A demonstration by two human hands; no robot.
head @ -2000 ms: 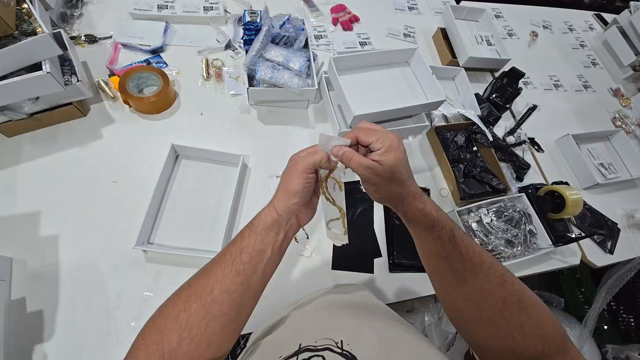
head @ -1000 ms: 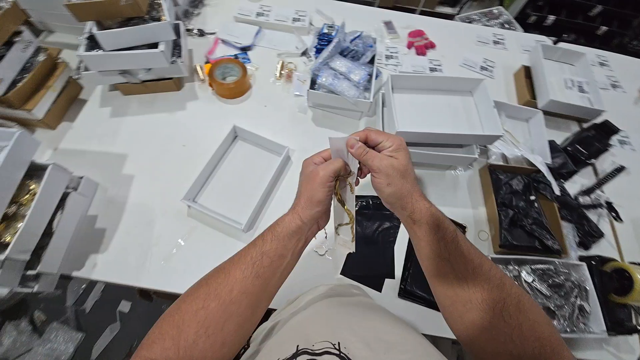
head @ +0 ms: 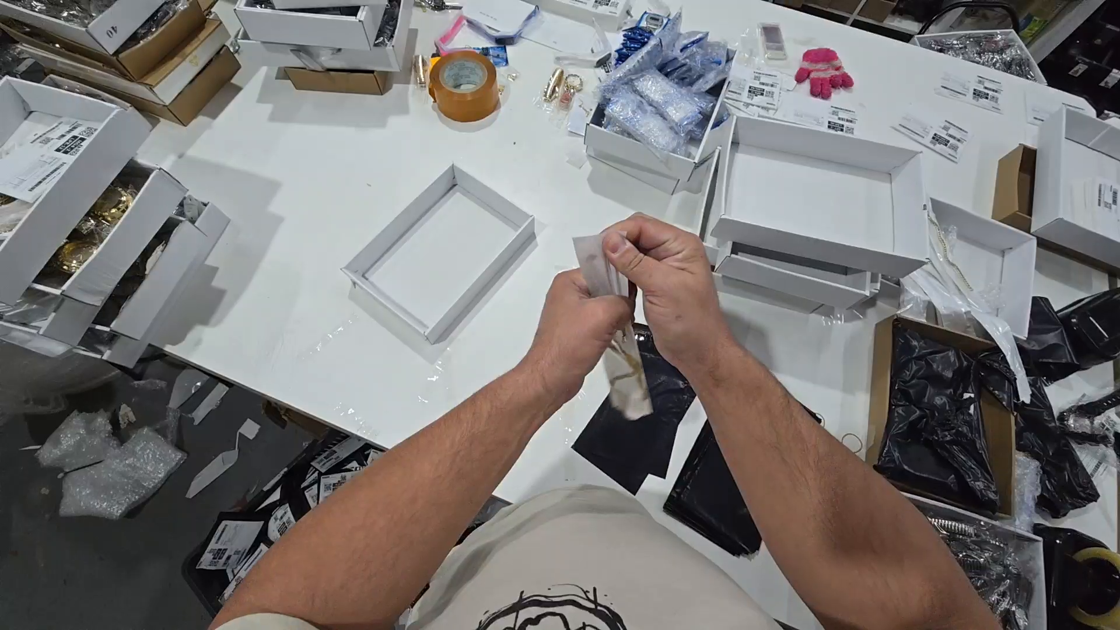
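Note:
A narrow, whitish translucent pouch (head: 632, 385) hangs from my two hands above the table, and something thin and gold-brown shows in its lower part. My left hand (head: 582, 328) is closed around the pouch's middle. With thumb and fingers, my right hand (head: 669, 280) pinches its upper edge. Beneath the hands lie black plastic mailer bags (head: 626, 437), with a further black stack (head: 717, 499) to the right, partly under my right forearm. An open white box lid or tray (head: 437, 254) rests left of the hands.
Stacked white trays (head: 822, 197) stand right of my hands. Beyond them is a white box of bubble-wrapped items (head: 656, 114), near a brown tape roll (head: 465, 86) and a pink glove (head: 822, 72). Tiered boxes (head: 131, 254) stand left. A cardboard box of black bags (head: 936, 420) sits right.
The thin gold-brown strands hung visibly below my left hand earlier; now the pouch covers them in part. Both hands have stayed on the pouch. The view has shifted, showing more of the left side.

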